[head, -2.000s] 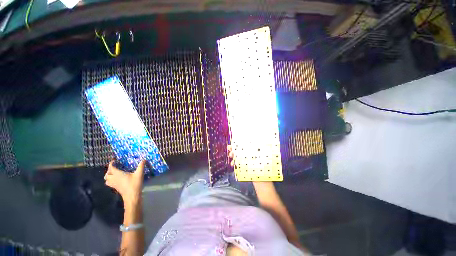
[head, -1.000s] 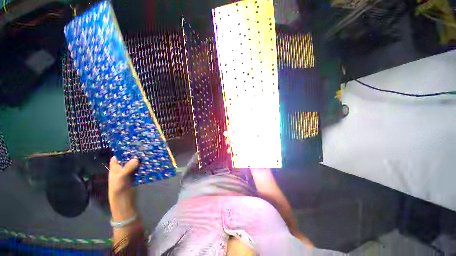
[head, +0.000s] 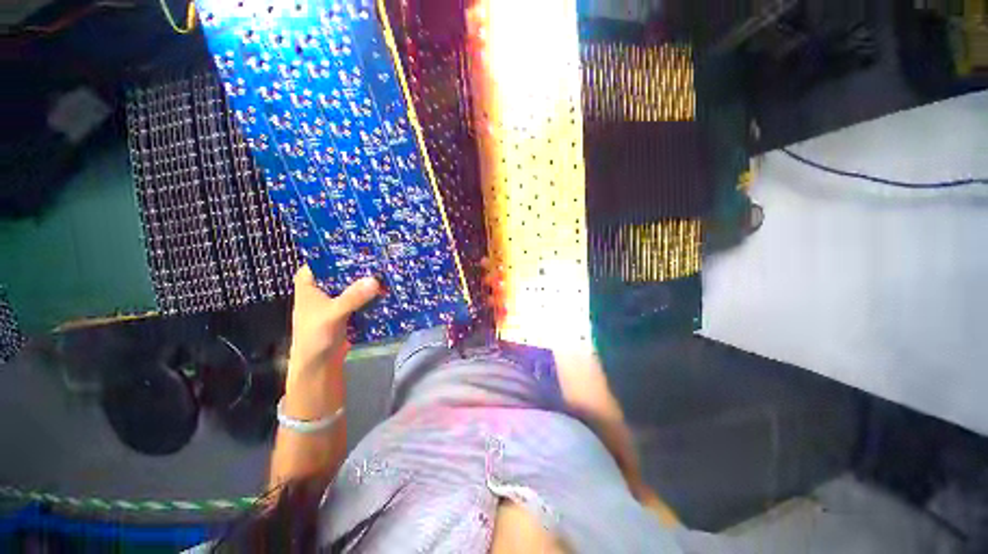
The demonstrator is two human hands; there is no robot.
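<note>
A circuit board panel point(head: 336, 162) with a blue face and rows of small pale parts stands tilted at left of centre. My left hand point(head: 330, 319) grips its lower end, thumb on the blue face. A second circuit board panel point(head: 536, 184), its dotted yellow face turned white by glare, is upright at centre. My right forearm runs up behind its lower end; my right hand is hidden there, so its grip cannot be told. A dark dotted board point(head: 442, 119) stands between the two panels.
Racked boards point(head: 195, 195) stand in close rows at left, and more racked boards point(head: 650, 251) show yellow edges at right around a dark slotted board rack point(head: 645, 168). A white surface point(head: 856, 249) is at far right. A round black stool point(head: 150, 403) is at lower left.
My left hand has lifted the blue panel off the rows at left and moved it right and closer, beside the yellow panel. The yellow panel looks narrower, turned slightly.
</note>
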